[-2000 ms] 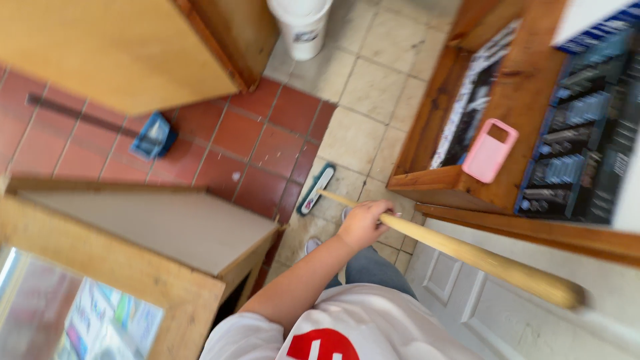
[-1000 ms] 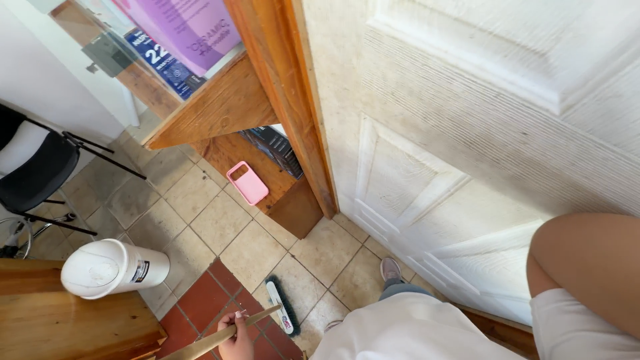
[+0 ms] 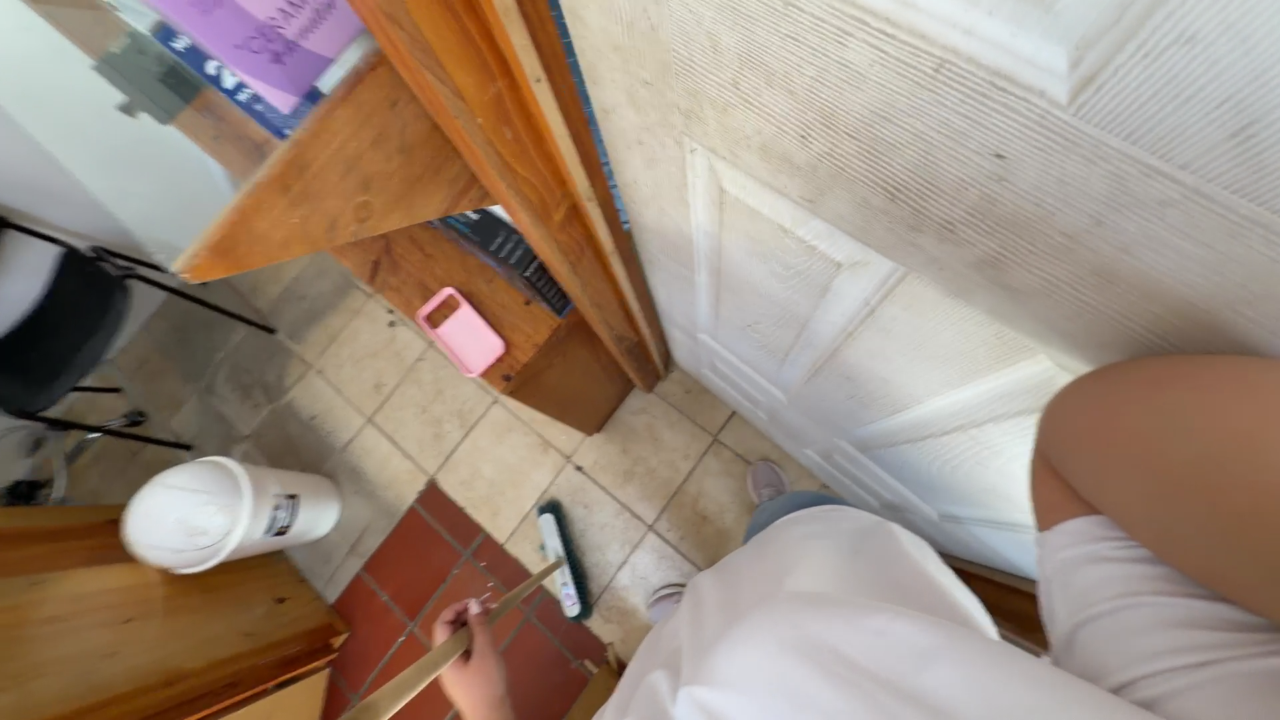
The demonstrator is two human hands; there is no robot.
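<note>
My left hand (image 3: 472,640) is closed around the wooden broom handle (image 3: 410,680), which slants from the lower edge of the head view up to the broom head. The broom head (image 3: 562,560), white with dark green bristles, rests on the floor at the border of the red and beige tiles, a little beyond my left hand and near my shoes. My bare right arm (image 3: 1160,470) shows at the right edge in front of the white panelled door (image 3: 800,260); its hand is out of view.
A white swing-lid bin (image 3: 235,515) stands at the left beside wooden furniture (image 3: 150,620). A wooden shelf unit (image 3: 590,375) adjoins the door; a pink phone case (image 3: 460,332) lies on its low shelf, near dark boxes (image 3: 510,255). A black chair (image 3: 60,320) stands at the far left.
The view has turned strongly since two seconds ago, and my right arm has come into view. My left hand keeps hold of the broom handle throughout.
</note>
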